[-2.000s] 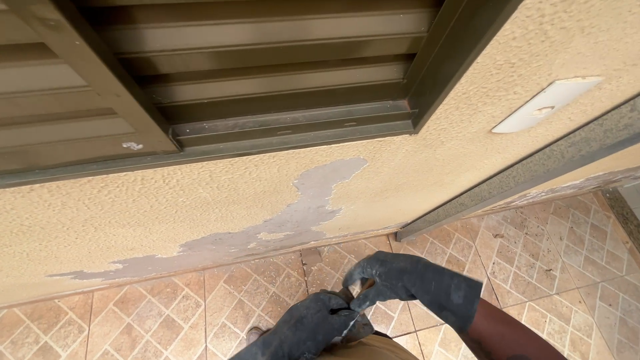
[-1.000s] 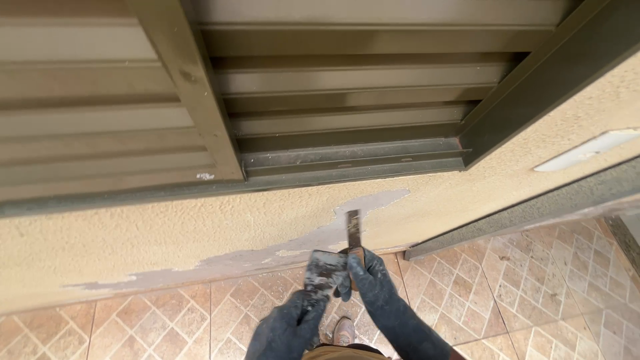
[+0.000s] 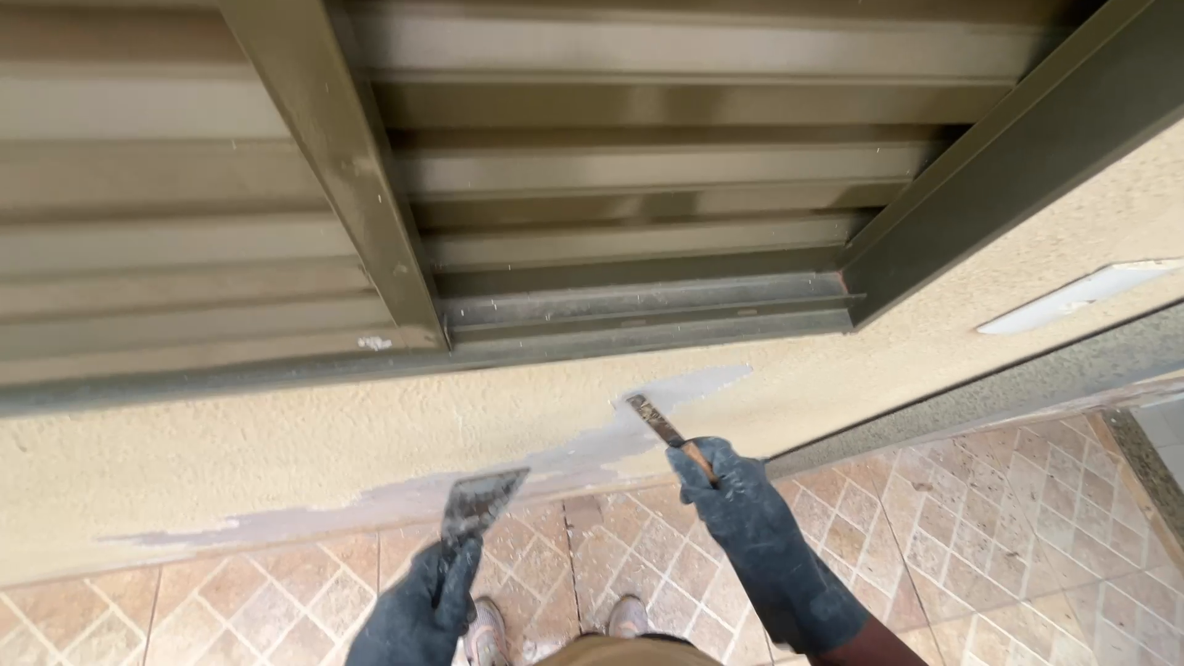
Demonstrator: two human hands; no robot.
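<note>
My left hand [image 3: 430,592], in a dark rubber glove, grips a wide putty knife [image 3: 481,504] whose flat blade is smeared with pale residue. In my right hand [image 3: 726,490], gloved alike, is the wooden handle of a narrow scraper [image 3: 655,418] with a stained blade. Its tip appears in front of the grey bare patch [image 3: 573,455] on the textured yellow wall [image 3: 277,453]; contact cannot be told. The two tools are apart. The patch has ragged edges and runs low along the wall.
Above the wall is a brown metal louvered shutter [image 3: 647,176] with its frame and sill [image 3: 647,319]. A white cover plate [image 3: 1078,301] sits on the wall at right, above a speckled stone strip [image 3: 925,416]. Debris lies on the tiled floor [image 3: 980,518]. My shoes [image 3: 486,634] stand below.
My hands were close together, the two tools meeting a second ago; now they are apart, the wide putty knife at left and the narrow scraper at right, nearer the wall patch.
</note>
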